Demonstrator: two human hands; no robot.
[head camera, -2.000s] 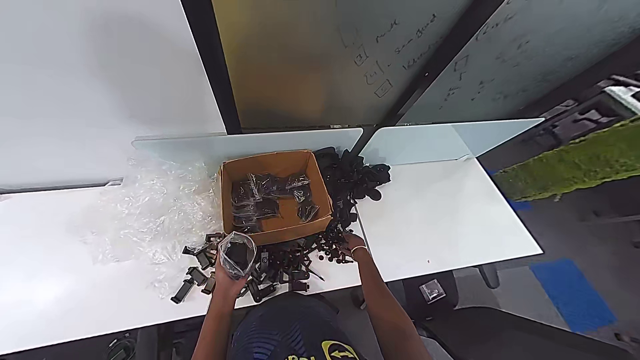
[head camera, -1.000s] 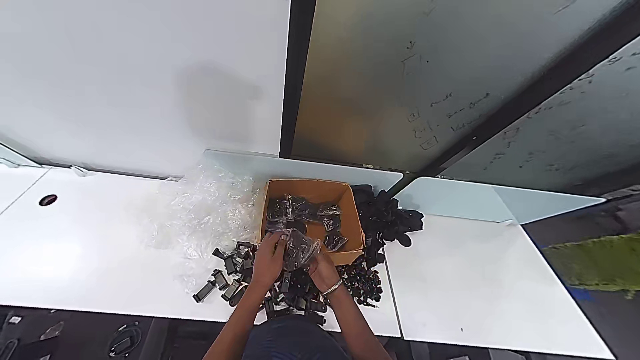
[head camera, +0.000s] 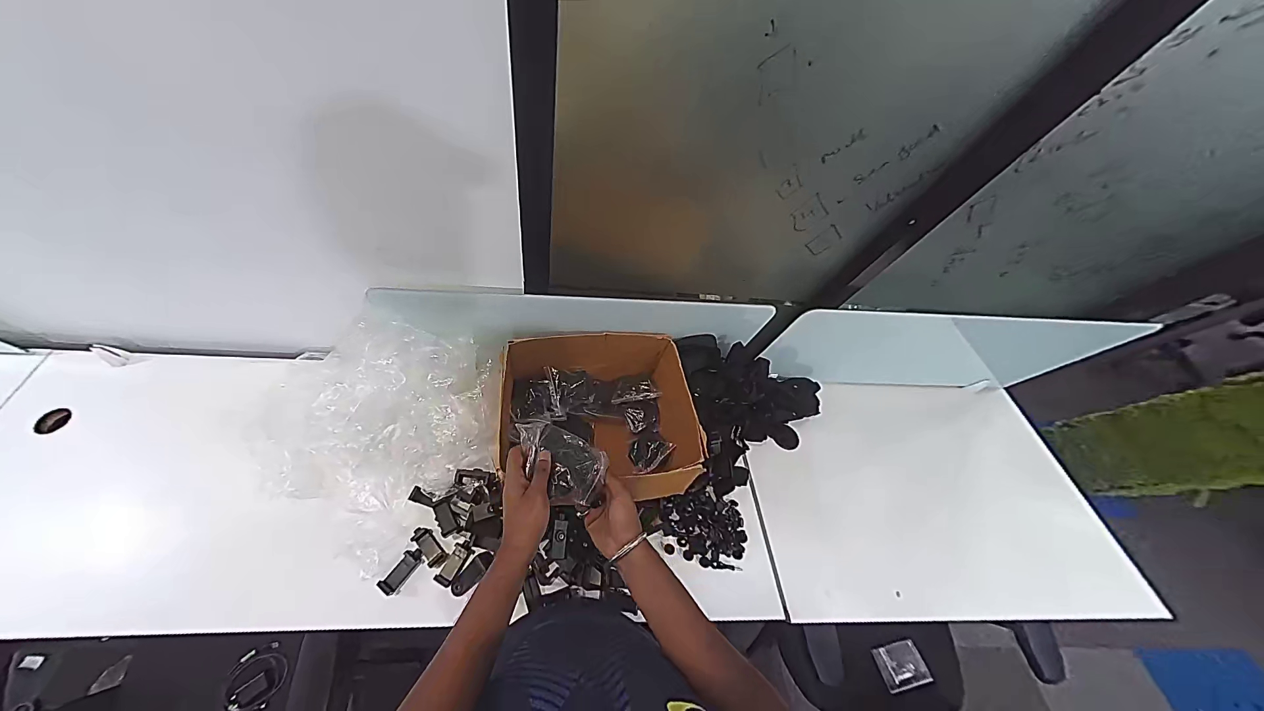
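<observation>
A clear plastic bag with dark parts in it (head camera: 565, 462) is held between my two hands, over the near left part of an open cardboard box (head camera: 681, 480). My left hand (head camera: 526, 499) grips the bag's left side. On its lower right edge are the fingers of my right hand (head camera: 614, 513), with a bracelet at the wrist. Inside the box lie several more clear bags of black parts (head camera: 640, 390). Black clamp-like holders (head camera: 449, 513) are heaped at the near left of the box and below my hands; small black knobs or screws (head camera: 703, 525) lie in a pile at the near right.
Crumpled clear plastic bags (head camera: 395, 415) form a large heap left of the box. Black parts (head camera: 755, 395) are piled at its right. A low glass divider (head camera: 632, 314) runs behind, along the white table (head camera: 948, 494). A chair (head camera: 869, 667) stands at the near right.
Two seconds ago my left hand held an open bag left of the box and my right hand was at the small parts; both hands came together on the bag, which is now over the box.
</observation>
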